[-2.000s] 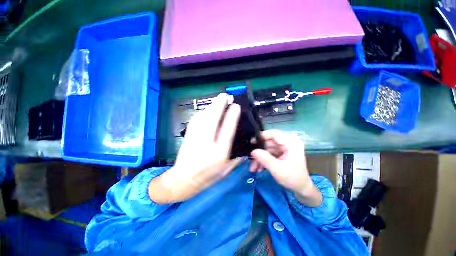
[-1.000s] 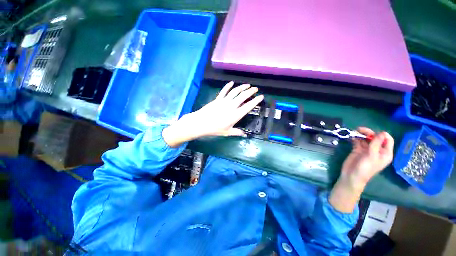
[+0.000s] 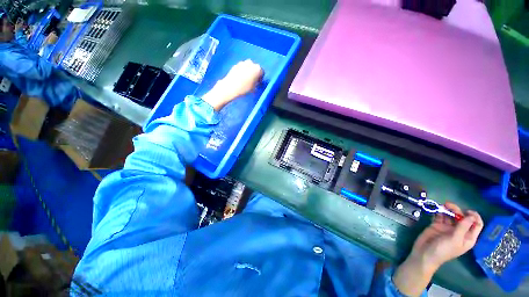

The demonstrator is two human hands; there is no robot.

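A black plastic housing (image 3: pixel 304 158) lies in the left part of the assembly fixture (image 3: pixel 376 194), with a small silver piece near its right end. The fixture has two blue bars. The silver toggle clamp (image 3: pixel 429 205) is at its right end. My right hand (image 3: pixel 445 239) has its fingers closed on the clamp's red handle (image 3: pixel 459 217). My left hand (image 3: pixel 241 80) is inside the large blue tray (image 3: pixel 281 38), over its floor, with fingers curled. Whether it holds anything cannot be seen.
A pink foam pad (image 3: pixel 406 75) lies behind the fixture, a dark piece on it. A small blue bin (image 3: pixel 502 250) of metal pins is at the far right. Black parts (image 3: pixel 142 83) lie left of the tray. Cartons (image 3: pixel 93 134) stand below the bench edge. A person's blue sleeve shows far left.
My left hand has moved from the housing at the fixture into the blue tray. My right hand has gone from the housing to the red handle. The view has turned left.
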